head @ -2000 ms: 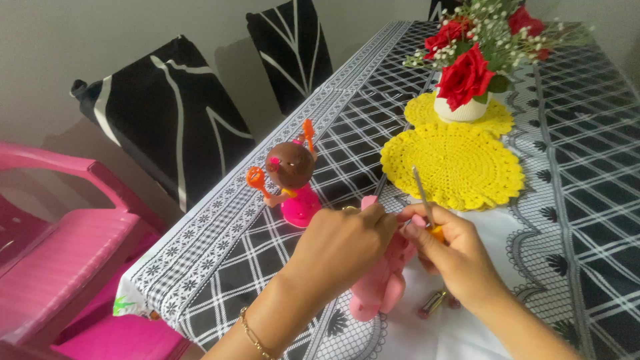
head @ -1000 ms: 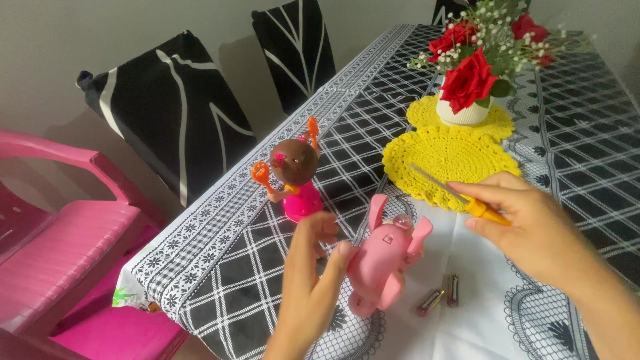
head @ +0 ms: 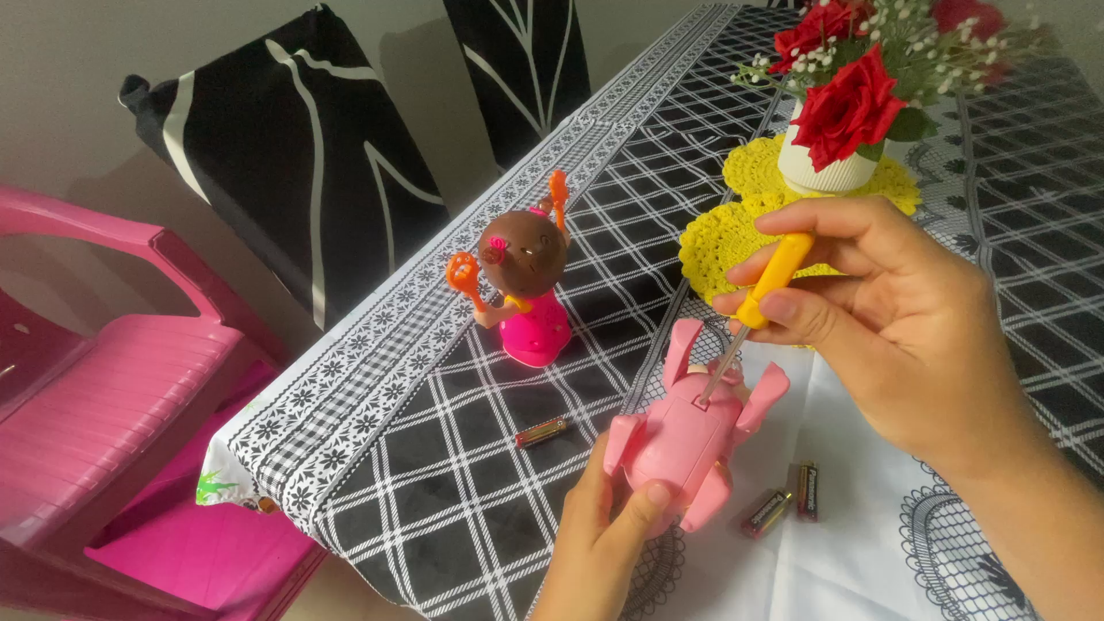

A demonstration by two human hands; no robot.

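My left hand (head: pixel 608 526) grips the lower end of a pink plastic toy (head: pixel 681 435) with four limbs, its battery cover facing up. Between the thumb and fingers of my right hand (head: pixel 888 328) is a screwdriver (head: pixel 776 280) with a yellow handle; its metal tip touches the upper edge of the battery cover. Two AA-type batteries, one here (head: pixel 766 512) and one beside it (head: pixel 808 491), lie on the white cloth right of the toy. Another battery (head: pixel 541 432) lies on the black checked part, to the left.
A doll toy with a pink base (head: pixel 536 332) and orange maracas stands beyond the toy. Behind are yellow crochet mats (head: pixel 716 246) and a white vase (head: pixel 819 164) of red roses. A pink plastic chair (head: pixel 129 371) and black-covered chairs (head: pixel 285 164) stand along the left edge.
The screwdriver in my right hand has turned from pointing left, away from the toy, to tip down on its cover. My left hand has closed on the toy's lower end.
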